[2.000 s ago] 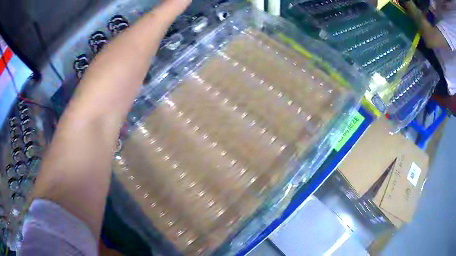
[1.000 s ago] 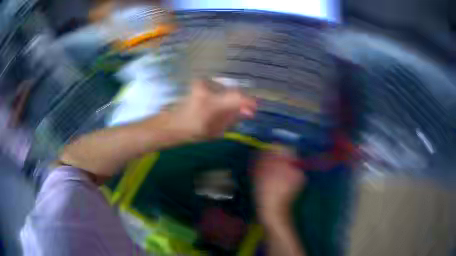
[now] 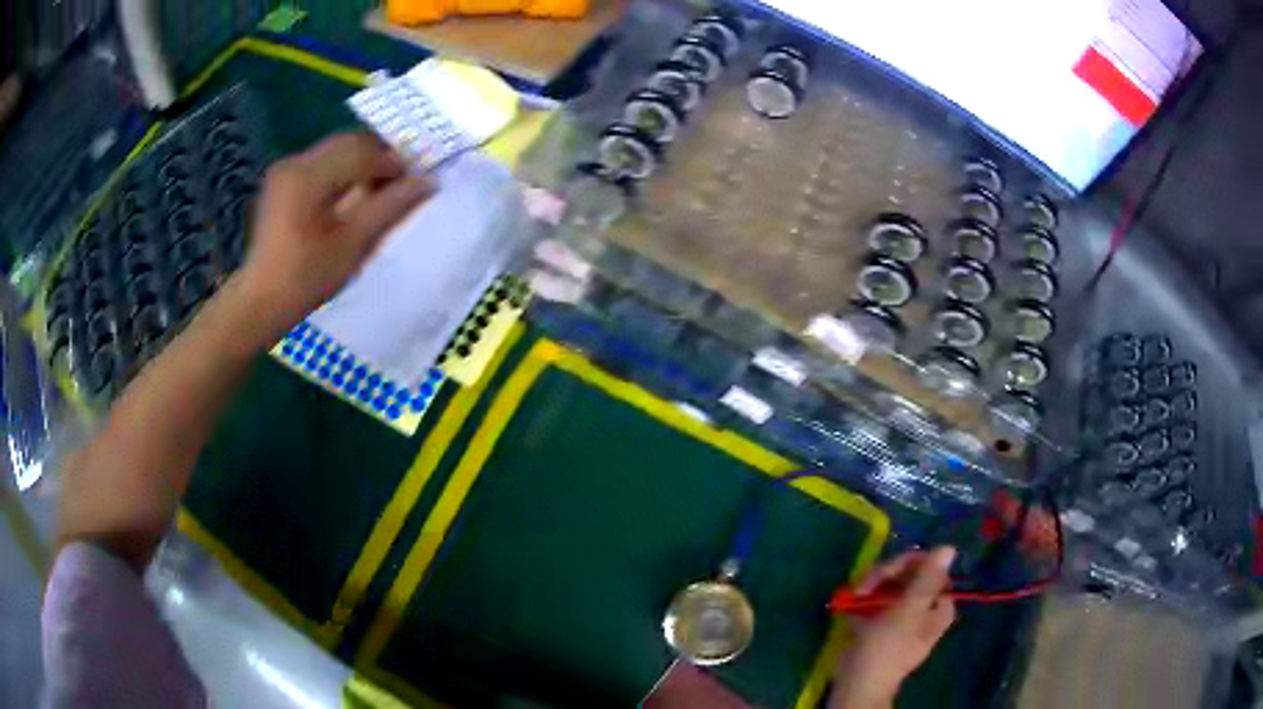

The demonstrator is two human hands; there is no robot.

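Note:
My right hand (image 3: 903,626), low right of centre, holds the red test probe (image 3: 866,601), its tip pointing left. The round metal contact disc (image 3: 709,622) lies on the green mat left of it, with a dark blue lead at its top and nothing on it. A reddish-brown pad (image 3: 700,690) shows below the disc, cut off by the frame edge. My left hand (image 3: 333,208) is over the paper sheets (image 3: 430,270) at upper left, fingers bent together. A thin dark line shows by its fingertips; whether it holds something is unclear.
Blue-dot sticker sheet (image 3: 363,381) lies under the papers. A tray of round components (image 3: 776,208) stands behind the mat; a dark filled tray (image 3: 146,256) is left, another (image 3: 1143,416) right. Red wire (image 3: 1018,593) loops behind the probe. A bright monitor (image 3: 1025,69) is at top.
The view has swung from the tan tray to the test mat. Since the blurred frame, my hands are farther apart, the left over the papers and the right beside the disc.

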